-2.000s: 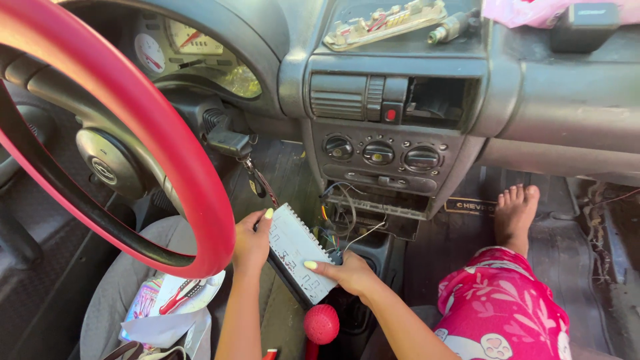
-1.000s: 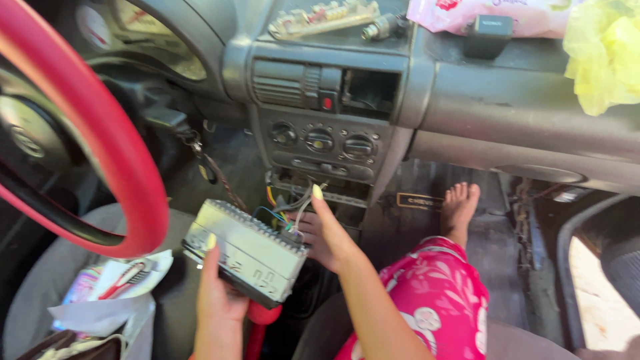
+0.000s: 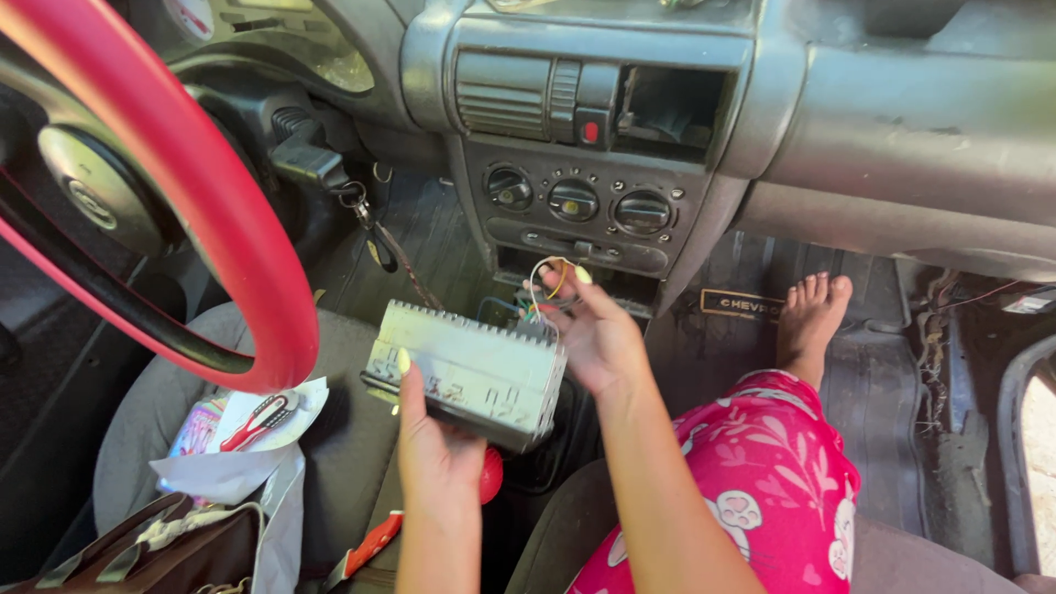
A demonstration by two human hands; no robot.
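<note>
My left hand holds a metal-cased car radio from its near side, thumb on top of the case and the other fingers hidden beneath. Thin wires, white, orange, blue and green among them, come from the radio's far edge toward the lower dash slot. My right hand is at these wires, fingers curled around part of the bundle near the radio's right rear corner. Above them is the centre console panel with three round knobs, a vent and a rectangular opening.
A red-covered steering wheel rises at left, with keys hanging from the ignition. On the grey seat are papers, a brown bag and a red-handled tool. A red gear knob stands below the radio. A bare foot rests at right.
Two seconds ago both hands were on the radio. The right hand has since moved to the wires behind it, and the radio has turned in the left hand.
</note>
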